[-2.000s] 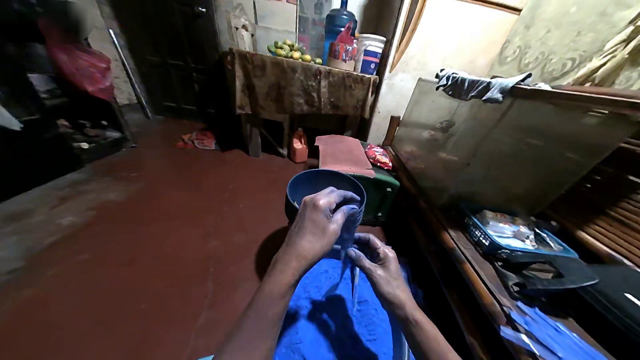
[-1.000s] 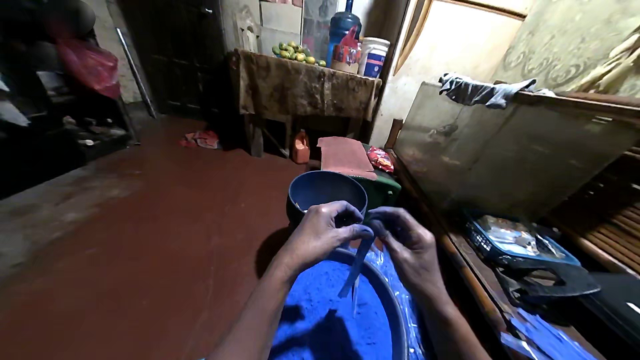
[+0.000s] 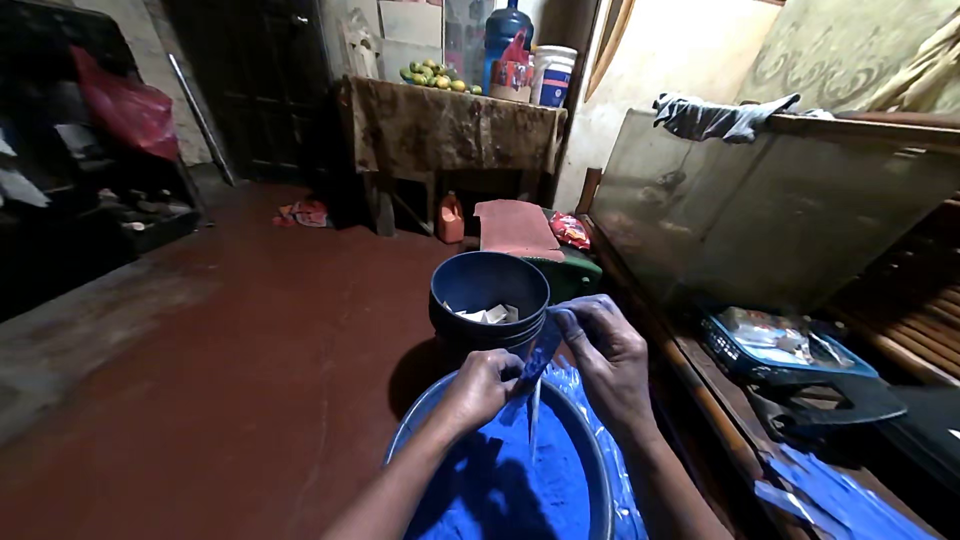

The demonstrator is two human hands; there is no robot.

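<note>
Blue powder (image 3: 525, 480) fills a large round basin (image 3: 598, 457) below my hands. My left hand (image 3: 484, 386) pinches the lower part of a narrow blue-coated plastic strip (image 3: 541, 351). My right hand (image 3: 607, 345), up and to the right, grips the strip's top end between thumb and fingers. A thin pale stick-like piece (image 3: 534, 420) hangs or stands under the strip, its lower end at the powder; what holds it is hidden. Just beyond my hands stands a dark blue bucket (image 3: 489, 259) with white pieces (image 3: 491, 313) inside. Both hands are dusted blue.
Blue strips (image 3: 847, 495) lie on the wooden bench at right, near a blue plastic basket (image 3: 795, 360). Behind the bucket are a green container (image 3: 574, 274) and a pink sheet (image 3: 517, 227). A cloth-covered table (image 3: 457, 127) holds fruit, a water jug and a white pail.
The strip, hanging down from both hands a second ago, is now stretched between them. My left hand has moved lower and my right hand sits above it.
</note>
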